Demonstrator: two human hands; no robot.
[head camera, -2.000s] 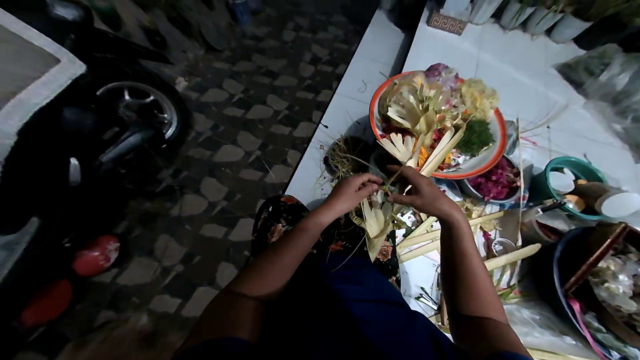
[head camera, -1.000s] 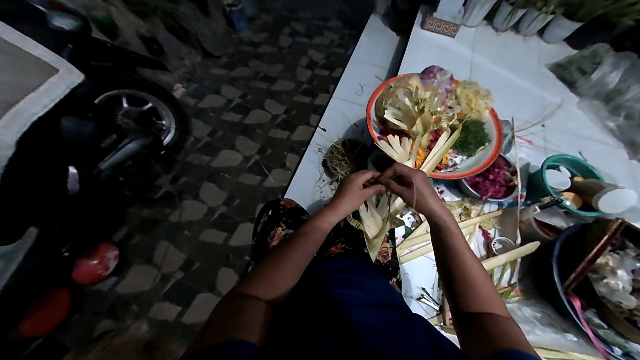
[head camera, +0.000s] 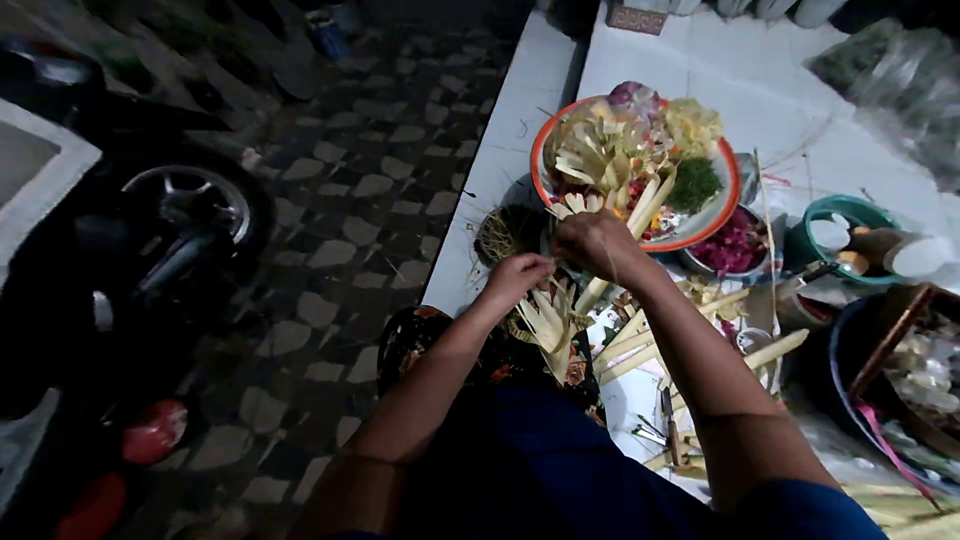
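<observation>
My left hand (head camera: 519, 279) is pinched at the fingertips above a cut pale palm-leaf piece (head camera: 551, 324) near my lap; what the fingertips hold is too small to tell. My right hand (head camera: 598, 244), knuckles up, is bent close beside it at the near rim of an orange-rimmed basin (head camera: 731, 196); its fingertips are hidden. The basin holds fan-cut palm leaves (head camera: 600, 154), bagged petals (head camera: 694, 127) and shredded green leaves (head camera: 694, 184). Pale leaf strips (head camera: 649, 206) slant past my right hand. A bowl of magenta petals (head camera: 731, 244) stands beside the basin.
A small basket of dry stalks (head camera: 506, 234) sits near the tile ledge's left edge. A knife (head camera: 670, 427) lies among leaf strips at right. Beyond are a green tub (head camera: 814, 225), a dark tub (head camera: 836, 352) and plastic bags (head camera: 892, 97). A motorbike wheel (head camera: 187, 199) stands left.
My right hand has moved up and away from the leaf piece, toward the basin's near rim. The two hands, pressed together one second ago, are now slightly apart.
</observation>
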